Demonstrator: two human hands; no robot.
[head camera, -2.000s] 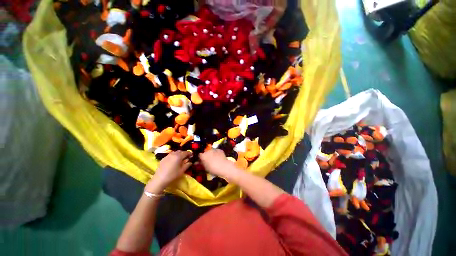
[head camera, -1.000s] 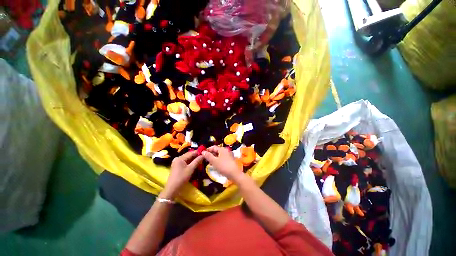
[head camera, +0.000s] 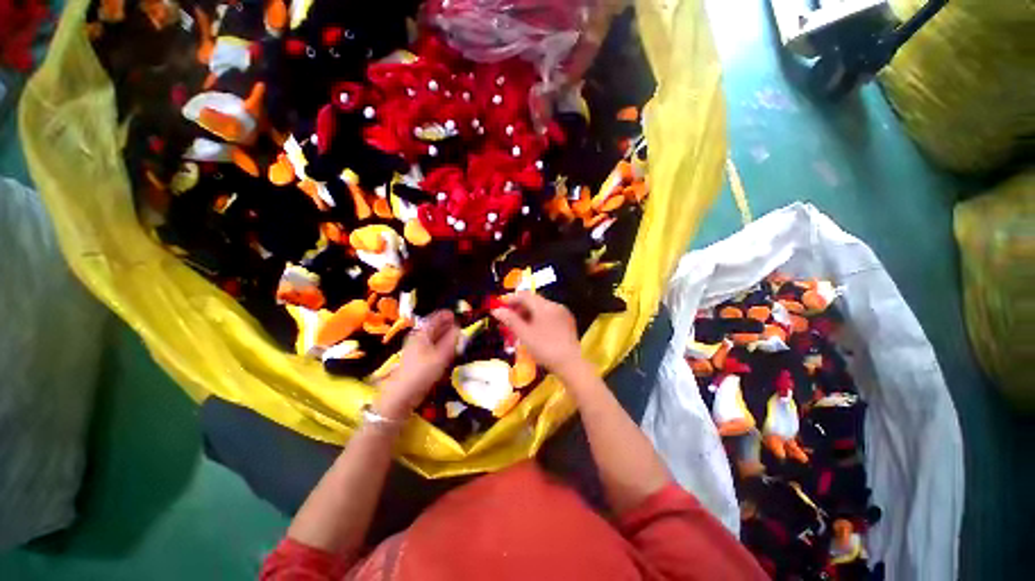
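A plush penguin with a white belly (head camera: 484, 385) and orange parts lies just in front of my hands, near the sack's front edge. My right hand (head camera: 538, 327) pinches a small red accessory (head camera: 496, 304) at its fingertips, above the black plush. My left hand (head camera: 427, 354) is a little to the left, fingers bent and close together; what it holds, if anything, blends into the dark pile. A heap of red accessories with white dots (head camera: 460, 136) lies farther back on the toys. The yellow woven sack (head camera: 210, 352) surrounds the pile.
A clear plastic bag (head camera: 516, 28) lies behind the red heap. A white woven sack (head camera: 914, 397) with similar toys stands at right. A pale sack (head camera: 40, 363) is at left. Yellow sacks (head camera: 999, 284) and a white and black device (head camera: 834, 34) are at upper right on green floor.
My hands were together on a small red piece; now they are apart, the right one farther right and up with red at its fingertips. The white belly in front of them shows more fully.
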